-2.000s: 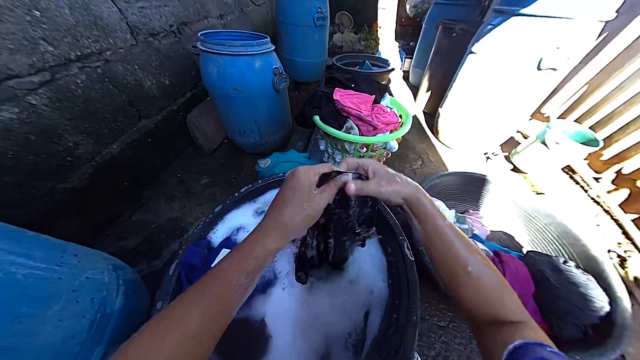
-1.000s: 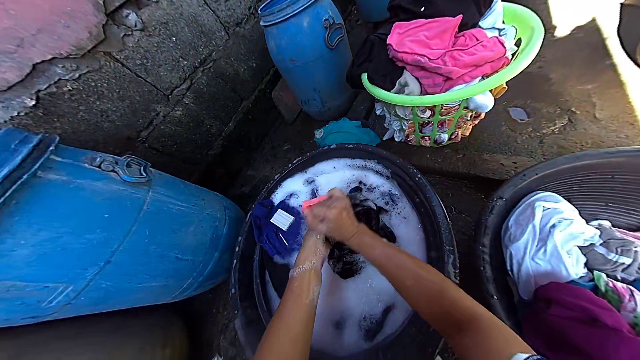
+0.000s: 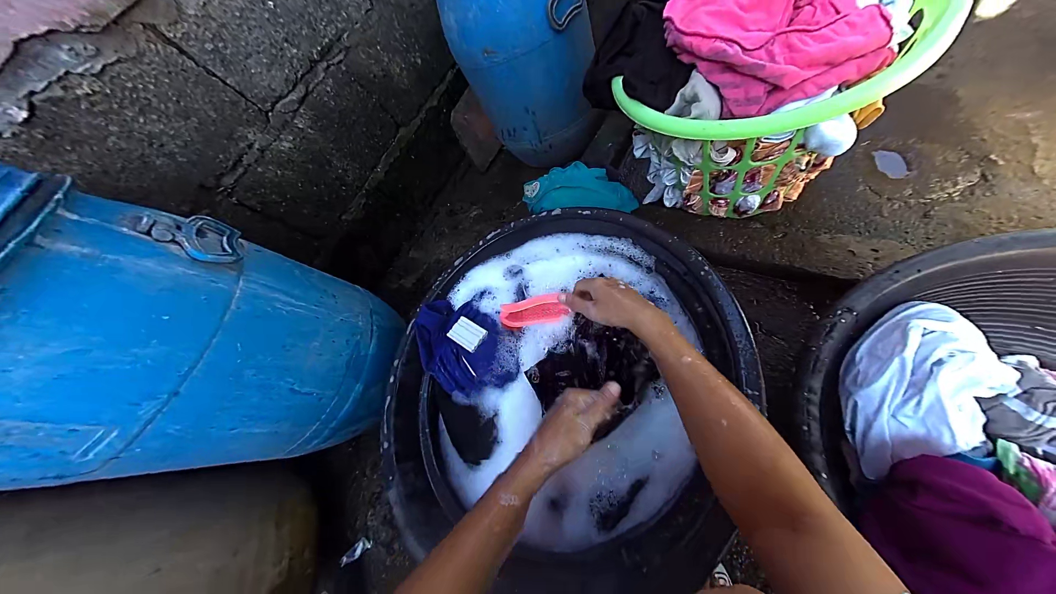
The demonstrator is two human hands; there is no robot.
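Note:
A round black plastic tub (image 3: 747,363) holds suds and soaking clothes. My right hand (image 3: 609,304) grips one end of a pink plastic soap case or brush (image 3: 535,310) above the foam; which of the two cannot be told. Below it, my left hand (image 3: 575,419) is on a dark wet cloth (image 3: 590,367), its fingers partly hidden but the thumb showing on top. At the tub's left rim lies a dark blue cloth (image 3: 445,363), bunched up, with a small white ridged bar (image 3: 467,334) resting on it.
A big blue barrel (image 3: 165,346) is at the left, another blue barrel (image 3: 516,74) behind by the block wall (image 3: 272,107). A green laundry basket (image 3: 742,128) heaped with clothes stands beyond the tub, near a teal cloth (image 3: 579,190). A second dark basin (image 3: 949,256) with clothes is at the right.
Two seconds ago both hands held the dark cloth up over the tub; now it lies low in the suds. The hands, close together one second ago, have moved apart. The view has tilted down.

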